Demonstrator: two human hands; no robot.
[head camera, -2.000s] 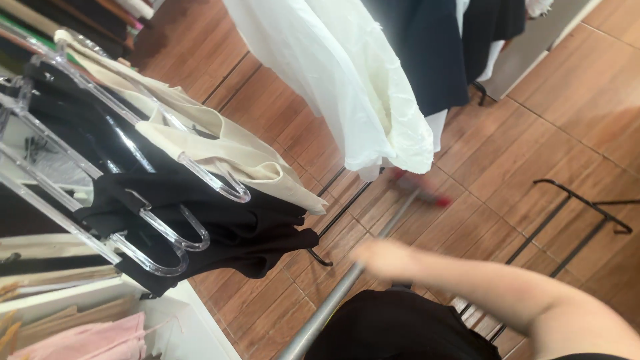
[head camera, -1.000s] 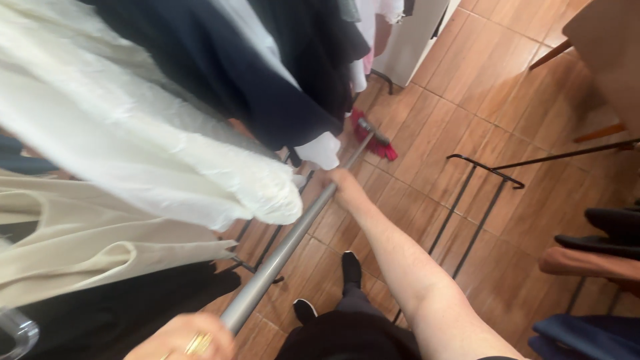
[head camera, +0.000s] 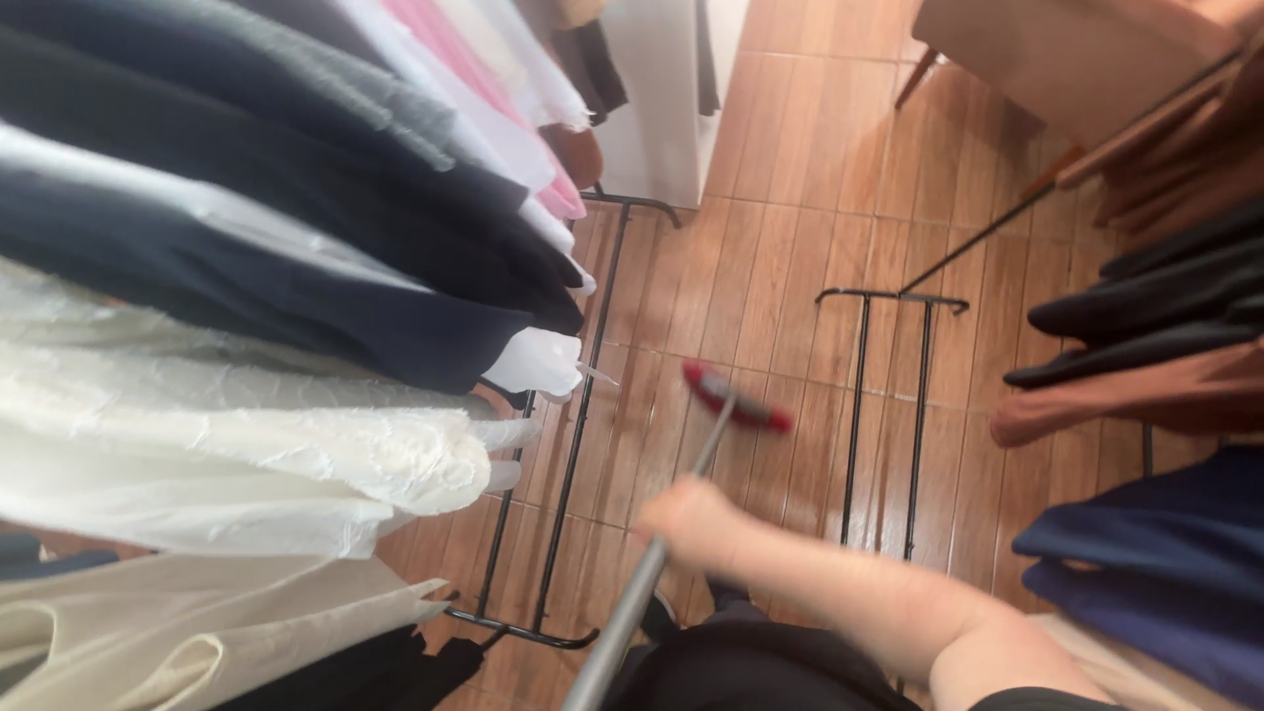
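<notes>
A grey metal pole (head camera: 632, 592) runs from the bottom edge up to a red floor-cleaning head (head camera: 736, 397), which rests on the brown tiled floor between two clothes racks. My right hand (head camera: 683, 518) is closed around the middle of the pole, thumb side toward the head. The head and hand are slightly blurred. My left hand is out of the picture; the pole's upper end leaves the frame at the bottom.
Dark, white and pink garments (head camera: 415, 296) hang on the left above a black rack base (head camera: 523, 630). Another black rack base (head camera: 892, 294) stands right, beside brown, black and blue clothes (head camera: 1136, 385). A brown chair (head camera: 1066, 59) is at the upper right; a white cabinet (head camera: 652, 118) stands behind the left rack.
My left hand, on the pole one second ago, has left the view. The red head now lies farther from the left rack's garments, out on the floor. The view has shifted.
</notes>
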